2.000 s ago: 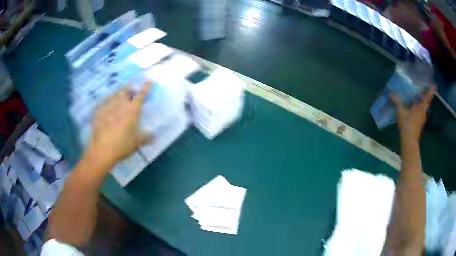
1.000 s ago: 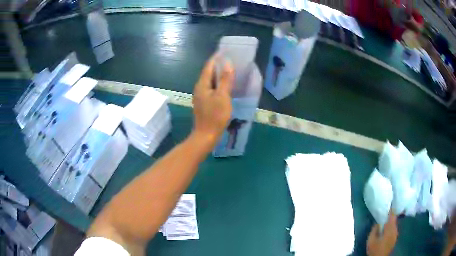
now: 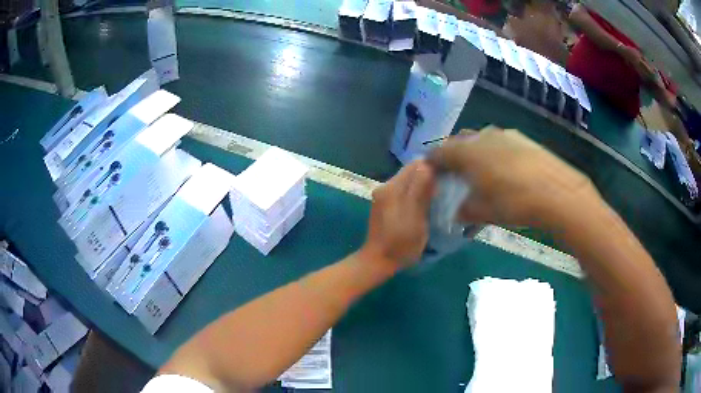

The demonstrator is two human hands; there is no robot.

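Observation:
My left hand [image 3: 401, 219] grips the left side of a retail box [image 3: 447, 219] held a little above the bench near the pale edge strip. My right hand [image 3: 503, 176] is over the top of the same box, its fingers curled down and blurred. Most of the box is hidden by the hands; whether the right hand holds a pouch cannot be told. An open box [image 3: 430, 107] stands upright on the belt just beyond. White folded sheets [image 3: 513, 330] lie in front on the right. Instruction leaflets [image 3: 310, 364] show partly under my left forearm.
Waiting boxes [image 3: 173, 249] lie in a row at left, beside stacked leaflets [image 3: 269, 196]. A bulk carton's jumbled boxes [image 3: 46, 330] show at lower left. One box [image 3: 162, 46] stands on the far left belt. A far-side box row [image 3: 492, 57] runs near a person in red [image 3: 607, 57].
My left hand has moved right and down with the box. My right hand has come up from the pale pouches at lower right to the top of the box. The view has shifted slightly.

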